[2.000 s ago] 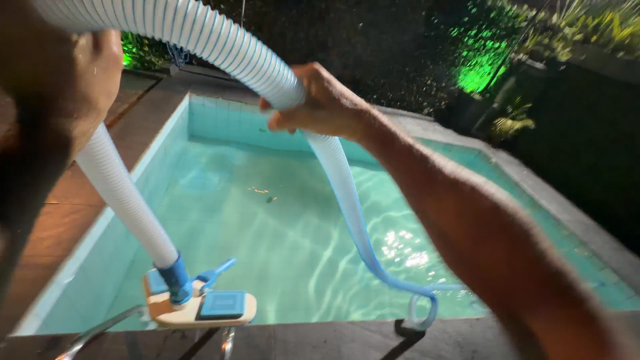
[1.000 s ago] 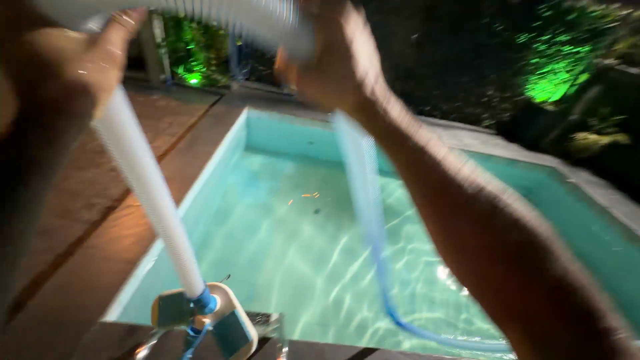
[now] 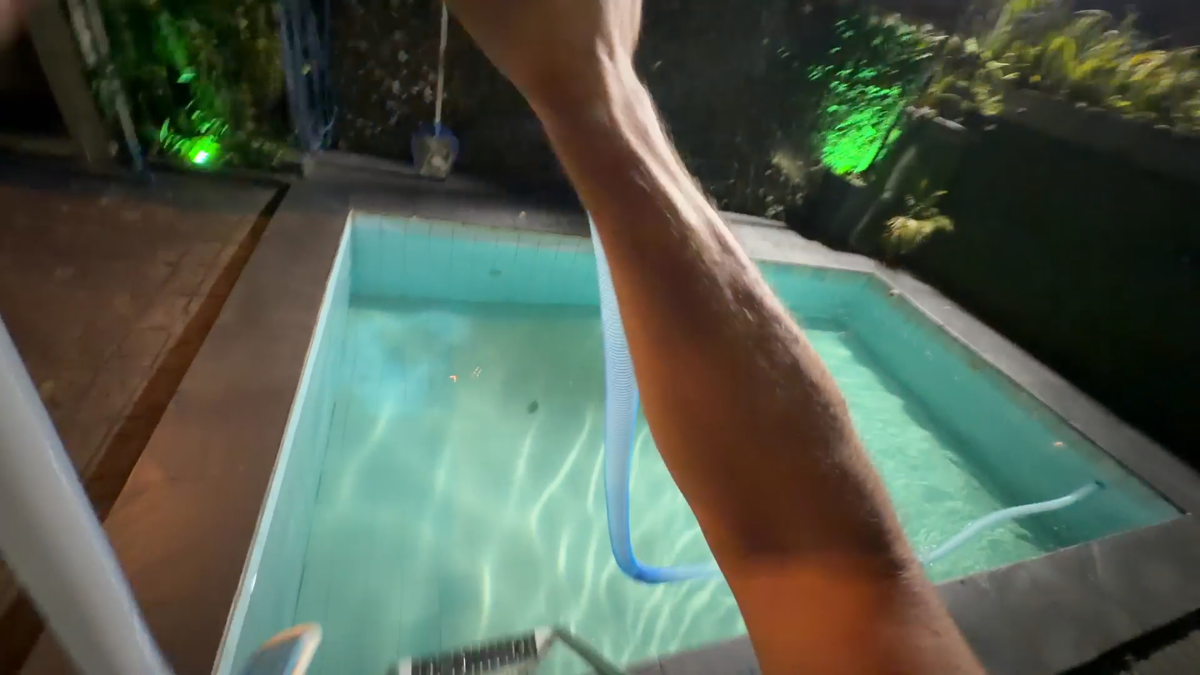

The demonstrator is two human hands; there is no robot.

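My right forearm rises across the middle of the view, and my right hand (image 3: pixel 562 23) is cut off by the top edge, so its fingers and what they hold are hidden. Below it, a ribbed pool vacuum hose (image 3: pixel 619 412) hangs behind the forearm into the water, bends, and reappears at the right (image 3: pixel 1012 516) near the pool wall. At the left edge, another pale length of hose (image 3: pixel 56 525) runs down, blurred. A corner of the vacuum head (image 3: pixel 286 647) shows at the bottom left. My left hand cannot be made out; only a blur shows in the top left corner.
The tiled pool (image 3: pixel 450 450) is lit and holds water, with a few small bits of debris. Stone coping (image 3: pixel 234 375) borders it. A metal ladder with a dark step (image 3: pixel 478 652) is at the near edge. A long-handled scoop or net (image 3: pixel 436 150) stands by the far wall, near plants.
My right hand has risen out of the top of the view. The vacuum head, seen whole before, now shows only a corner. My left hand, earlier at the upper left, has mostly left the view.
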